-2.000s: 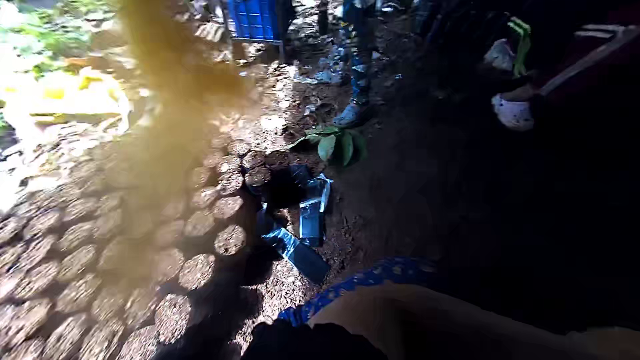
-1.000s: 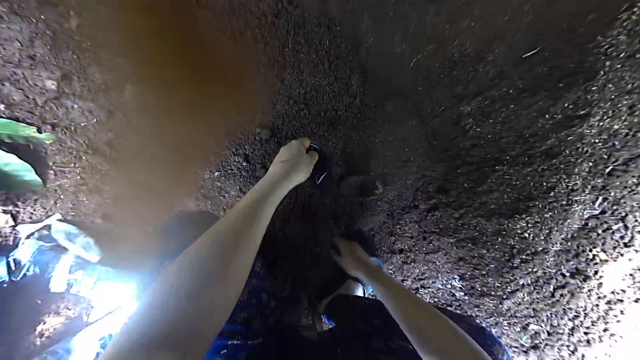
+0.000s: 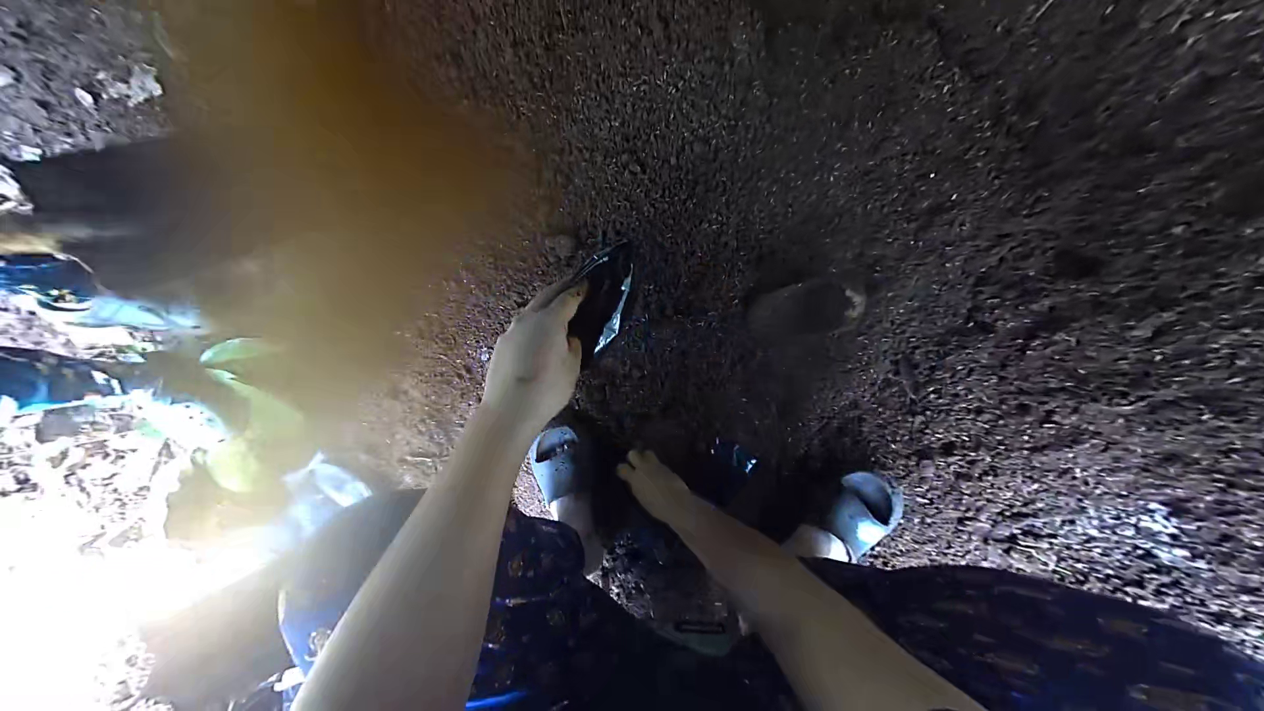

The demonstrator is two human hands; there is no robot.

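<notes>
My left hand grips the near side of a black plastic bag, whose mouth gapes toward the right, just above the dark loose soil. My right hand is lower and to the right, low over dark ground between my feet; its fingers are in shadow, and whether they hold anything cannot be made out. Beyond it, a small shiny piece catches light.
A grey sandal is on my left foot and another sandal on my right. A roundish lump rests in the soil. Green leaves and clear plastic lie at left. An orange-brown blur covers the upper left.
The view has swung from the rows of filled pots to the soil. Since one second ago, the black bag in my left hand has come more fully into sight.
</notes>
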